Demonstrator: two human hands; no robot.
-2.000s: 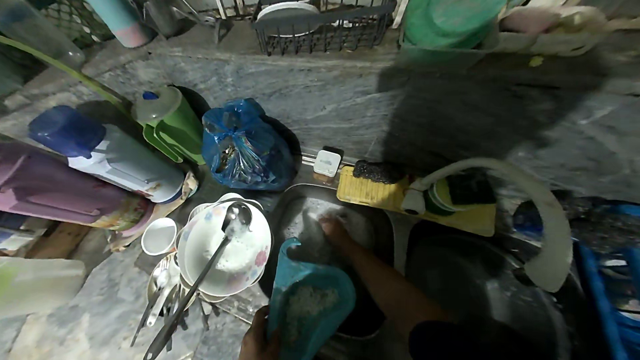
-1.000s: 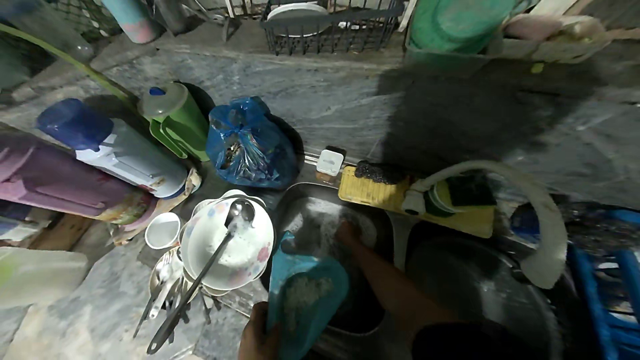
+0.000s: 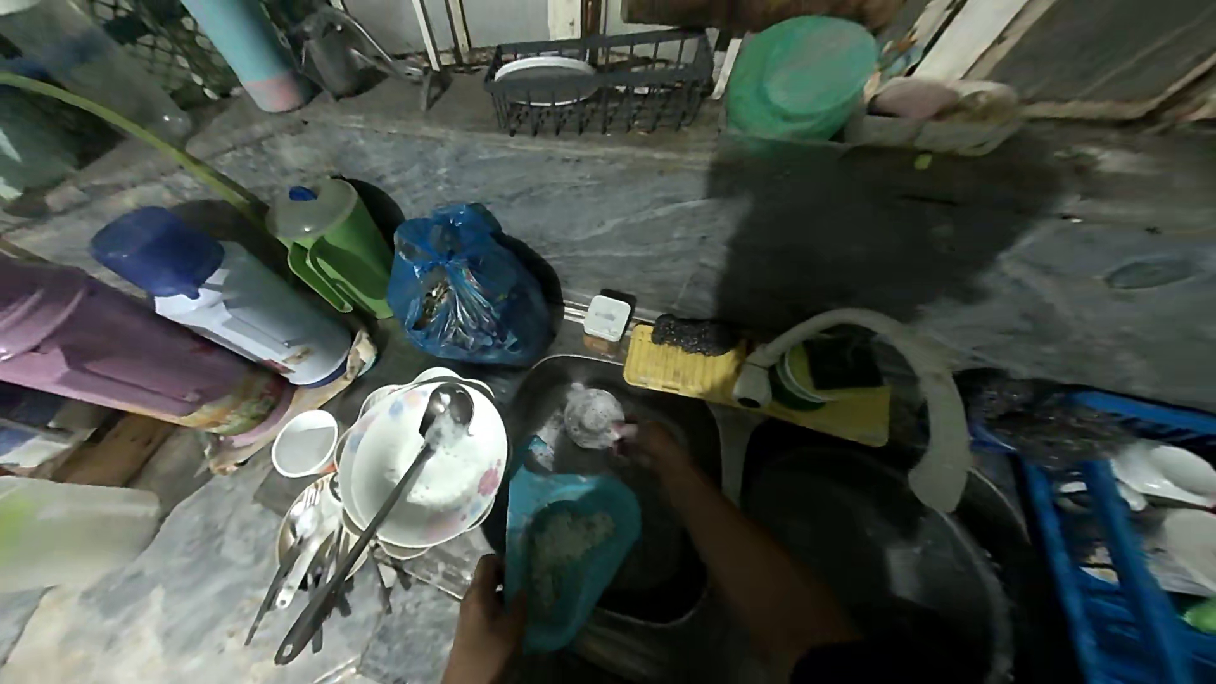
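My left hand (image 3: 494, 608) grips the lower left edge of a blue plastic dish (image 3: 575, 560), tilted over the near left part of a dark sink basin (image 3: 674, 560). Whitish bits lie inside the dish. My right hand (image 3: 646, 446) reaches into the basin, its fingers at a round, foam-covered object (image 3: 594, 418); whether it is a scrubber or a small dish I cannot tell. White foam lies around it. Left of the basin, stacked floral bowls (image 3: 456, 484) hold a long-handled metal ladle (image 3: 418, 475). Spoons (image 3: 309, 541) and a white cup (image 3: 306, 444) lie beside them.
Behind the sink stand a tied blue plastic bag (image 3: 465, 294), a yellow tray (image 3: 679, 366) with a dark scourer, and a curved faucet (image 3: 883, 328). Thermos flasks (image 3: 256, 304) and a green jug (image 3: 332, 237) are at left. A large pot (image 3: 864, 560) fills the right basin, near a blue rack (image 3: 1092, 570).
The foamy round object now shows plainly at my right hand, which has moved a little away from the faucet's base and down. My left hand keeps hold of the blue dish.
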